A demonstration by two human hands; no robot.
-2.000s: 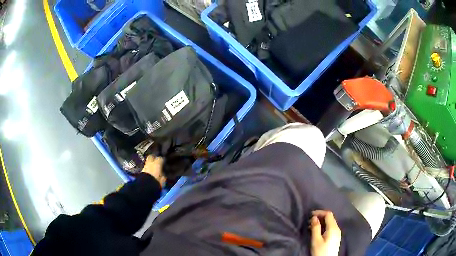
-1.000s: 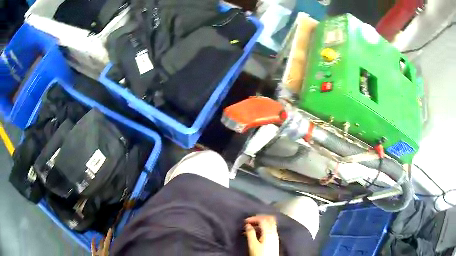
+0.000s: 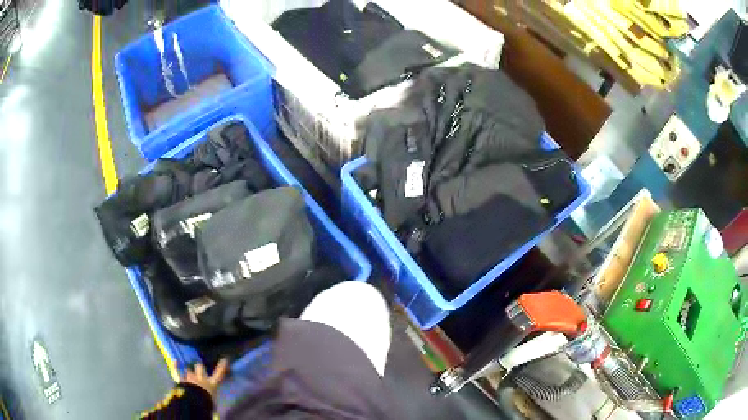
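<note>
Several black bags (image 3: 256, 238) with small white labels are heaped in a blue bin (image 3: 321, 217) on the floor. My left hand (image 3: 205, 379) is at the near left edge of this bin, below the bags. Its fingers are apart and hold no bag; whether they touch the rim is hard to tell. My right hand is not in view. A second blue bin (image 3: 447, 311) to the right holds more black bags (image 3: 484, 213), piled above its rim.
A white bin (image 3: 316, 123) of black pieces and another blue bin (image 3: 131, 98) stand behind. A green machine (image 3: 681, 303) and orange-red handle (image 3: 551, 312) with grey hose are at right. My knee (image 3: 354, 316) is close to the bins. Yellow pieces (image 3: 627, 33) lie at the top right.
The view has swung right, then back left and up, bringing the white bin and yellow pieces into sight. My left hand has left the bags for the bin's near edge. My right hand has left view.
</note>
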